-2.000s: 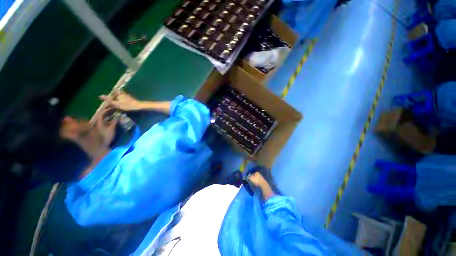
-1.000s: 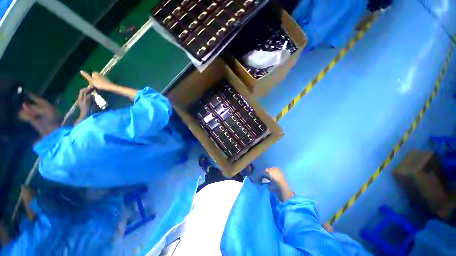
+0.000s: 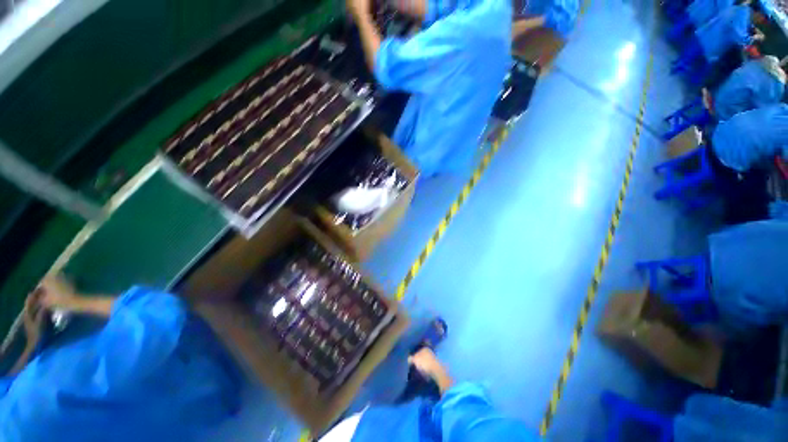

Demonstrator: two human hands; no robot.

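My right hand shows small and blurred at the lower middle, below a blue sleeve; whether it holds anything cannot be told. My left hand is not in view. An open cardboard box stands left of my right hand, apart from it. Inside lies a black blister tray with rows of parts and bright glare on it. Another blister tray, filled with rows of dark parts, sits at the upper left on a pale-edged stack on the green bench.
A second cardboard box holds dark parts and a white plastic bag. Blue-coated workers are at the lower left and upper middle. Blue floor with yellow-black lines runs right, beside stools and a brown box.
The view has swung: the near box, trays and bench worker now sit lower and further left. The worker at the upper middle and more workers on the right have come into view.
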